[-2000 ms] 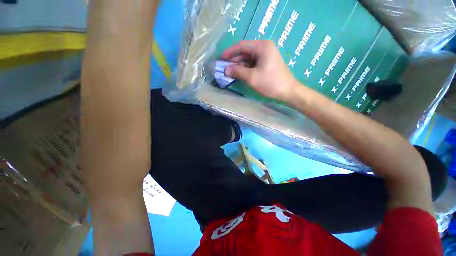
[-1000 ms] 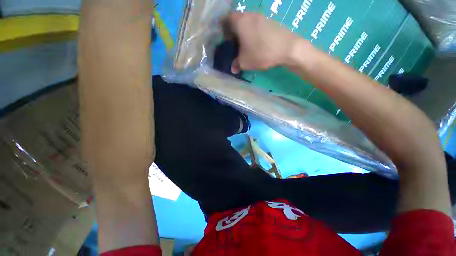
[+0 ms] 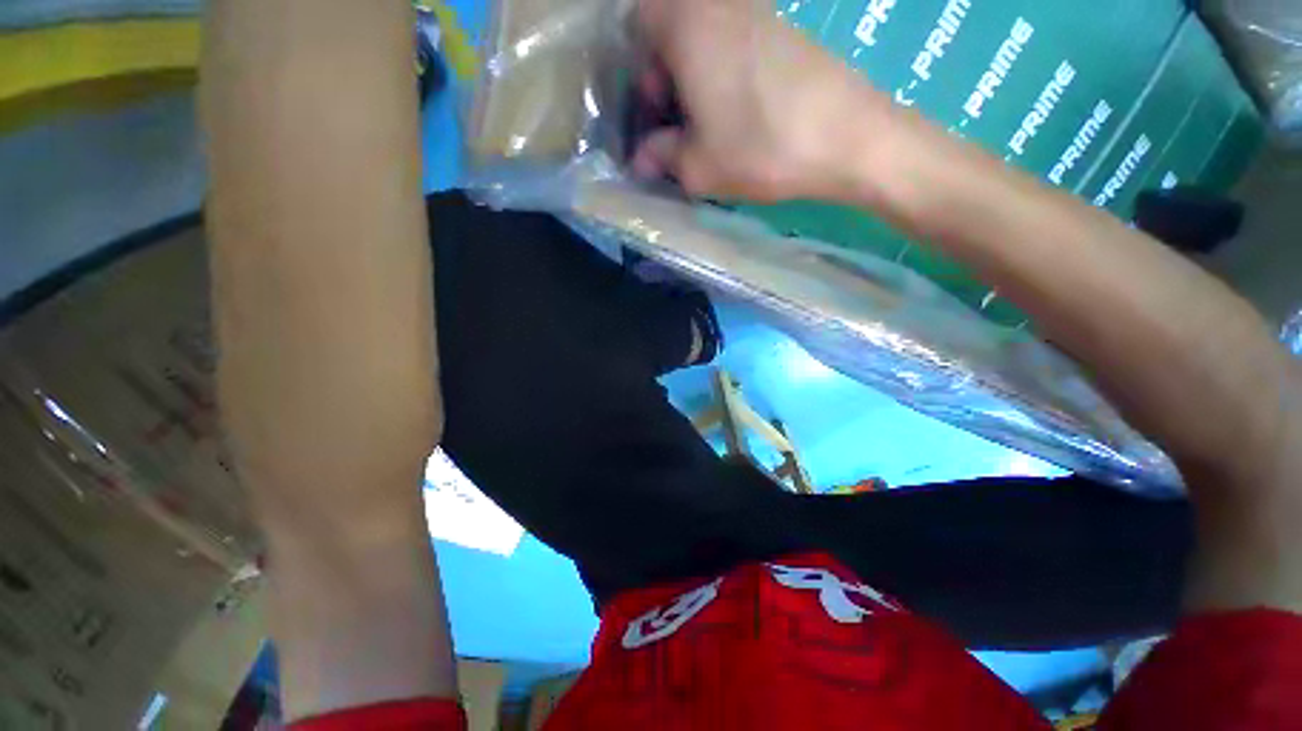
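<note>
An open carton [image 3: 800, 271] stands in front of my knees, with a clear liner bag [image 3: 536, 107] draped over its edges. Green boxes with white "X-PRIME" lettering [image 3: 1085, 72] fill it in a row. My right hand [image 3: 750, 107] is at the carton's near left corner, fingers curled at the plastic; whether they grip anything is hidden. A black lump [image 3: 1188, 219] lies at the right end of the boxes. My left forearm runs up the left side and off the top edge, so my left hand is out of the picture.
A printed brown carton [image 3: 129, 414] is at the left, below a pale container with a yellow edge [image 3: 100, 64]. A white sheet [image 3: 471, 514] lies on the blue floor. A light wooden frame [image 3: 735, 421] stands between my legs. Plastic covers something at the top right.
The carton and boxes have shifted up and right in view. My right hand moved up with them, staying near the corner. The pale piece earlier at its fingers and the black corner lump no longer show.
</note>
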